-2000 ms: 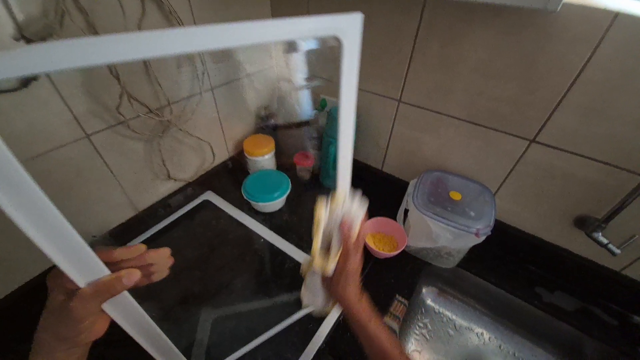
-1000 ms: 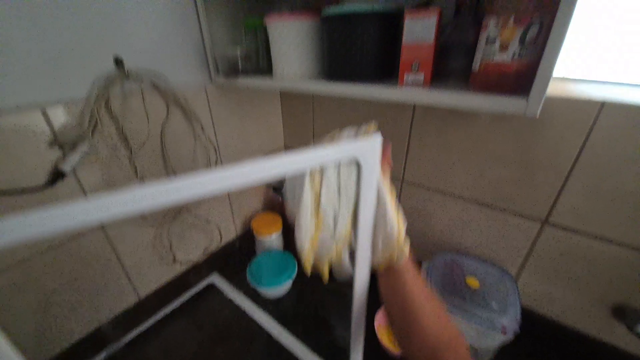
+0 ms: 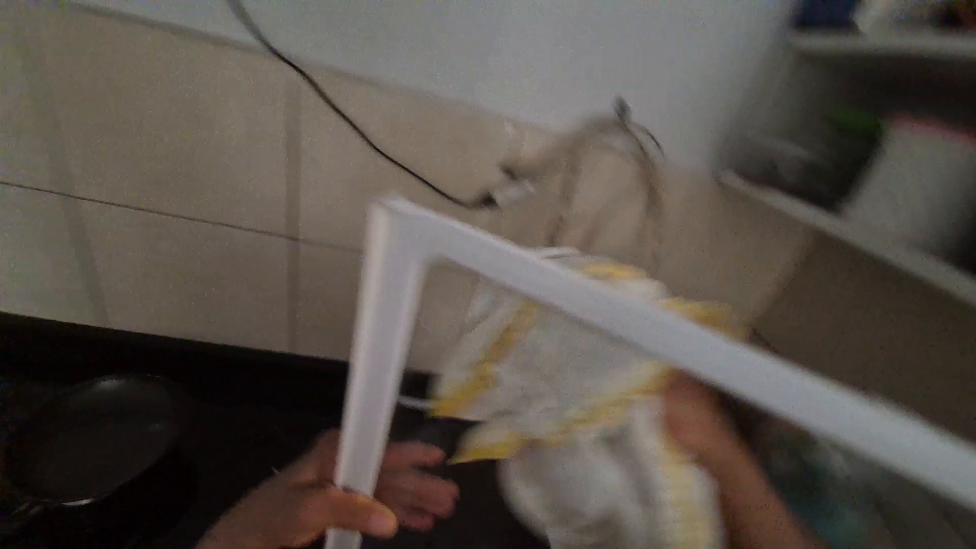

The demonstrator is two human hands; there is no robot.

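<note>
A glass panel with a white frame [image 3: 385, 343] stands tilted in front of me, one corner pointing up. My left hand [image 3: 366, 488] grips its left side bar, the thumb in front and the fingers behind the glass. On the right, my right hand [image 3: 698, 419] holds a white cloth with yellow stripes [image 3: 564, 358] against the panel, below the upper bar. Folds of the cloth hang down and cover part of that hand. The picture is blurred.
A dark round pan [image 3: 99, 442] lies at the lower left. Cables [image 3: 648, 175] hang by the tiled wall [image 3: 175, 152], with a plug connection [image 3: 507, 191] beside them. An open shelf [image 3: 862, 221] holds containers at the right.
The view has swung far to the left. The cloth in my right hand, at the panel's right corner a second ago, is now near its left upper corner.
</note>
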